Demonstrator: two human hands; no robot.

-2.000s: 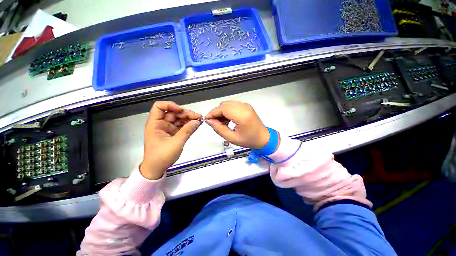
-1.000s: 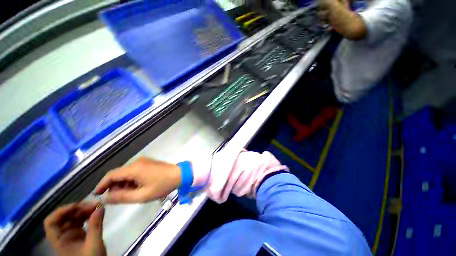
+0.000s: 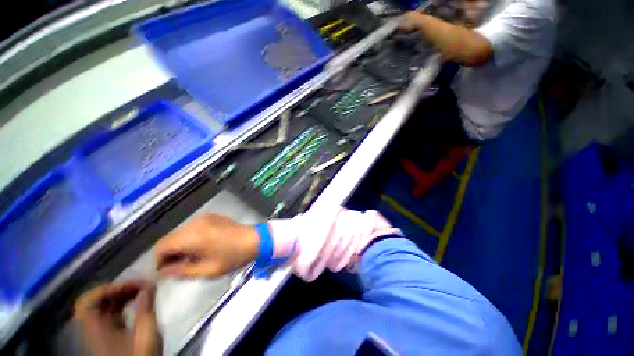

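Note:
My right hand point(image 3: 207, 247), with a blue wrist strap point(image 3: 263, 249), is over the pale track at lower left, its fingertips pinched together. My left hand point(image 3: 118, 309) is blurred and partly cut off by the bottom edge, its thumb and fingers raised close to the right fingertips. Blur hides whether either hand holds a small component. The nearest black carrier point(image 3: 278, 144) holds a green PCB panel point(image 3: 289, 161) and lies up and right of my right hand, with pale lever bars on it.
Blue bins stand behind the track: a left bin point(image 3: 49, 233), a middle bin point(image 3: 149, 149) and a large bin point(image 3: 229, 62) with loose components. Another carrier with a green panel point(image 3: 354, 101) lies farther along. The white front rail point(image 3: 361, 163) runs diagonally. Another person point(image 3: 511, 69) reaches over the line.
The view has turned right since the oldest frame, bringing the other person into view. Since one second ago, the nearest carrier and panel have shifted down-left, closer to my right hand. My hands stay close together.

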